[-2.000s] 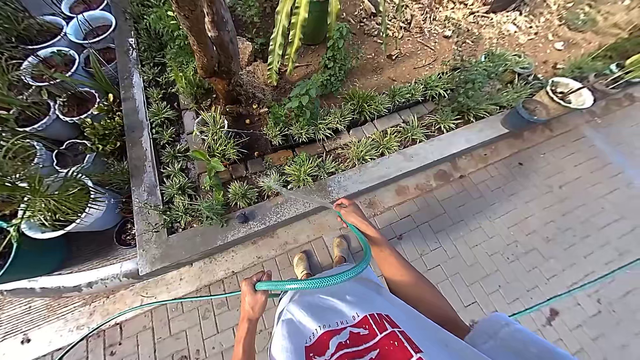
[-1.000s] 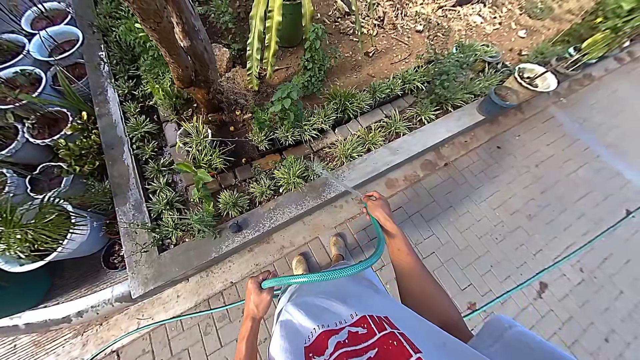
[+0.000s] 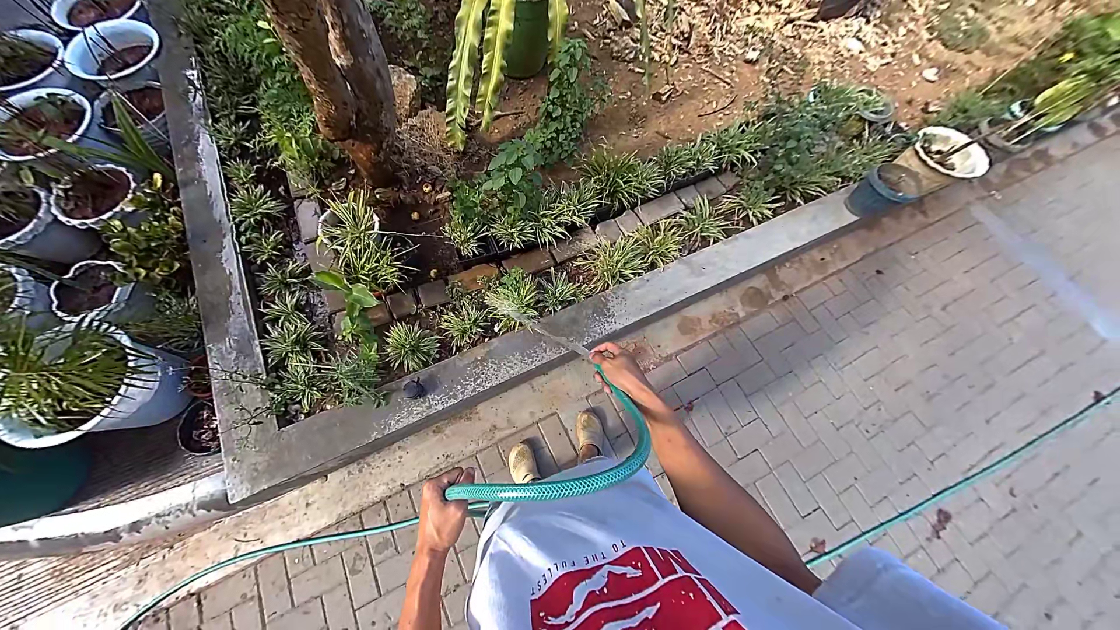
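Note:
My right hand [image 3: 619, 369] grips a green garden hose [image 3: 569, 486] close to its outlet, just over the concrete kerb. From the outlet a spray of water [image 3: 560, 338] runs up and left onto striped spider-like plants [image 3: 516, 296] in the bed. Further back along the hose, my left hand [image 3: 444, 507] is closed around it at waist height. Between the two hands the hose bends in a curve in front of my shirt. Wet specks mark the kerb below the spray.
A concrete kerb [image 3: 490, 372] edges the bed, with a tree trunk [image 3: 341, 87] behind it. White pots [image 3: 112, 48] crowd the left side. A blue bucket [image 3: 882, 191] and a white basin [image 3: 952, 152] stand at the right. More hose [image 3: 971, 477] crosses the brick paving.
Both hands keep hold of the hose. The spray now falls on plants in the bed, while two seconds ago it pointed lower, near the kerb's edge.

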